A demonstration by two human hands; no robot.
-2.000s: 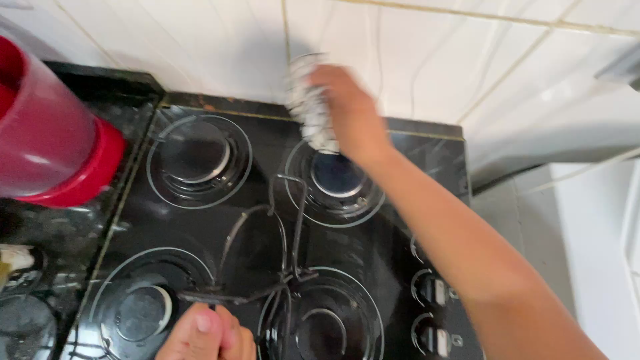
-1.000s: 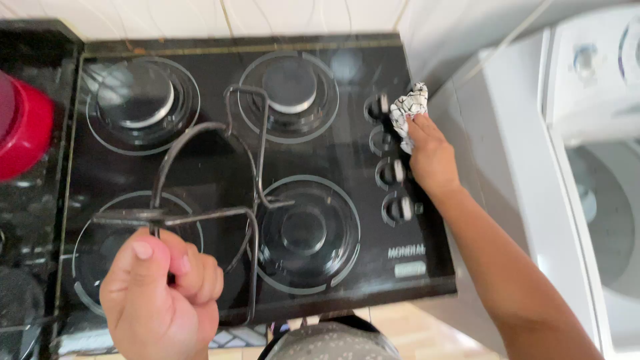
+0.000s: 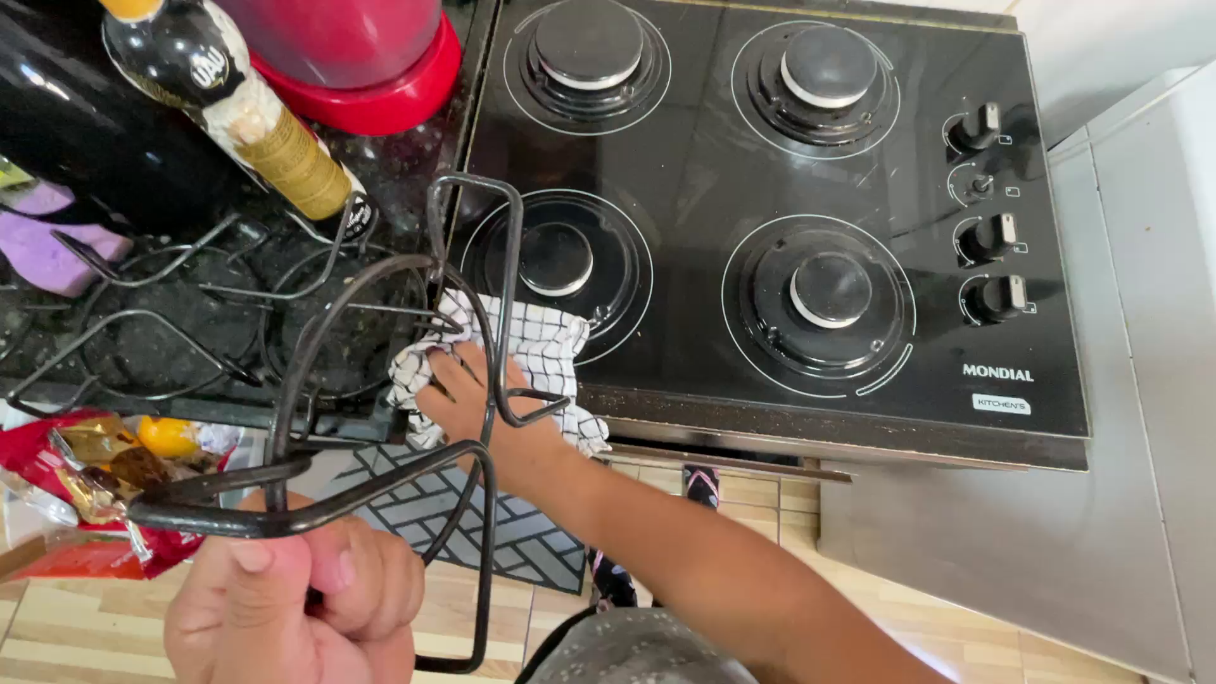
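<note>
My left hand (image 3: 294, 598) holds a black metal pan support (image 3: 380, 484) up in front of the camera, its thumb and fingers closed round one bar. Behind it, my right hand (image 3: 489, 413) presses a black-and-white checked cloth (image 3: 541, 347) onto the front left corner of the black glass cooktop (image 3: 684, 199), fingers spread on the fabric. The cloth lies partly over the front left burner's ring and hangs at the front edge. Burner caps, such as the front right one (image 3: 831, 290), stand uncovered by supports. Control knobs (image 3: 988, 237) line the right side.
More pan supports (image 3: 142, 323) lie on the dark stone counter (image 3: 408, 180) at left. A bottle (image 3: 285, 152), a red container (image 3: 380, 95) and a purple sponge (image 3: 57, 252) stand or lie there. Food packets (image 3: 114, 475) are below the counter's front edge. A white appliance (image 3: 1140, 285) stands at right.
My right hand has moved with the cloth from the rear burner to the knobs, then to the cooktop's front left corner. My left hand still holds the pan support. The view has shifted left.
</note>
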